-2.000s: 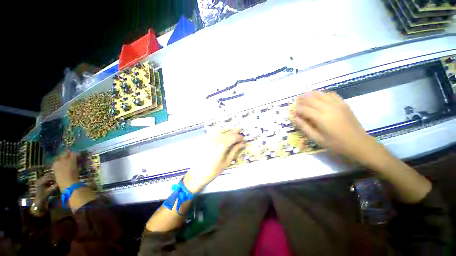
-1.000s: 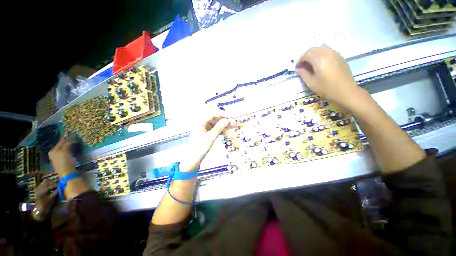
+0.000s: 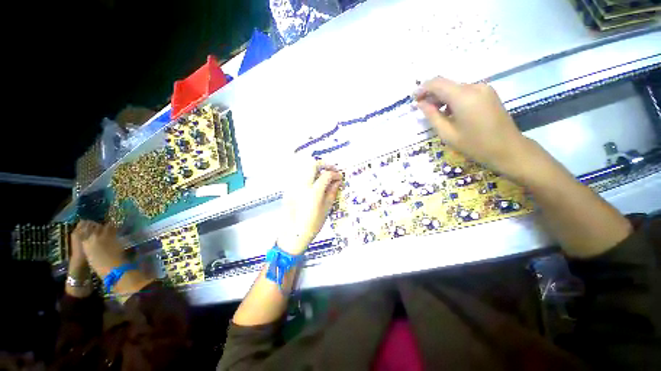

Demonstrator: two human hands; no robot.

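Note:
A tan circuit board panel (image 3: 427, 199) dotted with dark parts lies between the conveyor rails in front of me. My left hand (image 3: 319, 199), with a blue strap at the wrist, is over the panel's left end, fingers curled together; whether it pinches a small part cannot be told. My right hand (image 3: 471, 119) reaches over the panel to the white table, thumb and forefinger close together at the right end of a row of small dark components (image 3: 366, 116). Whether a part is between those fingertips is too small to tell.
A stack of board panels (image 3: 194, 148) and a gold-brown component heap (image 3: 145, 182) lie on the green mat. A red bin (image 3: 197, 88) and blue bin (image 3: 256, 51) stand behind. Another person's hands (image 3: 101, 246) are at the left, near another panel (image 3: 181, 253). More stacked boards (image 3: 620, 14) are top right.
My right hand went from the panel to the dark row and has since shifted slightly left along it. My left hand stays near the panel's left end. The panel sits further right than at first.

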